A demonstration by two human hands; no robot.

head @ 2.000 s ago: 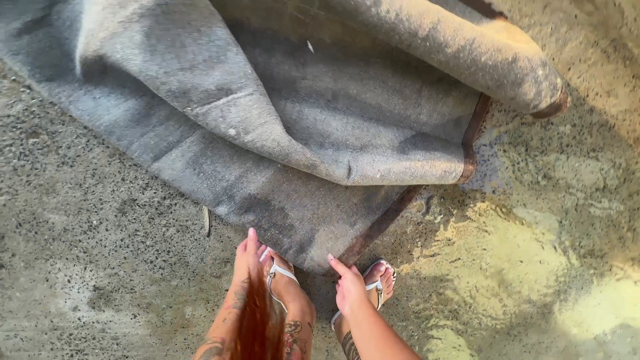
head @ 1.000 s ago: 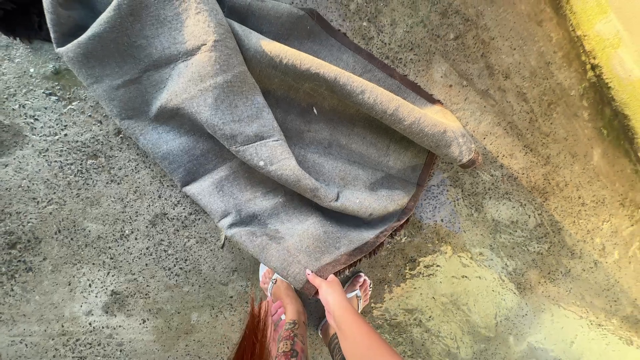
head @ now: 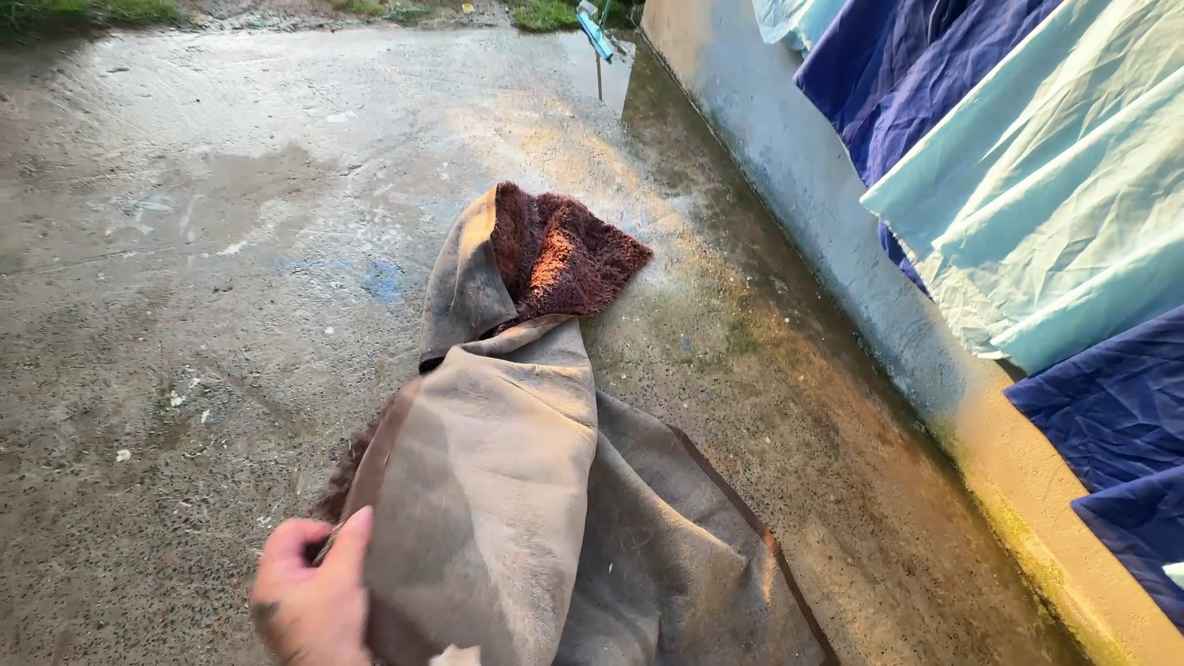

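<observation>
A rug with grey backing (head: 490, 462) and brown shaggy pile lies bunched and partly folded on the concrete. Its far end is turned over, so the dark brown pile (head: 569, 259) shows there. At the bottom left my left hand (head: 314, 592) pinches the brown-bound edge between thumb and fingers. More grey backing with a brown border spreads to the right of the raised fold. A small pale shape, too cut off to identify, shows at the bottom edge. My right hand is not plainly visible.
A low painted wall (head: 832, 277) runs along the right, with dark blue and pale green cloths (head: 1064, 194) hanging over it. Damp concrete (head: 231, 277) surrounds the rug. Grass (head: 92, 14) and a blue object (head: 597, 35) are at the far edge.
The view has swung up to the wall and the far ground. The rug is now bunched lengthwise with pile showing, and my left hand has taken hold of its edge.
</observation>
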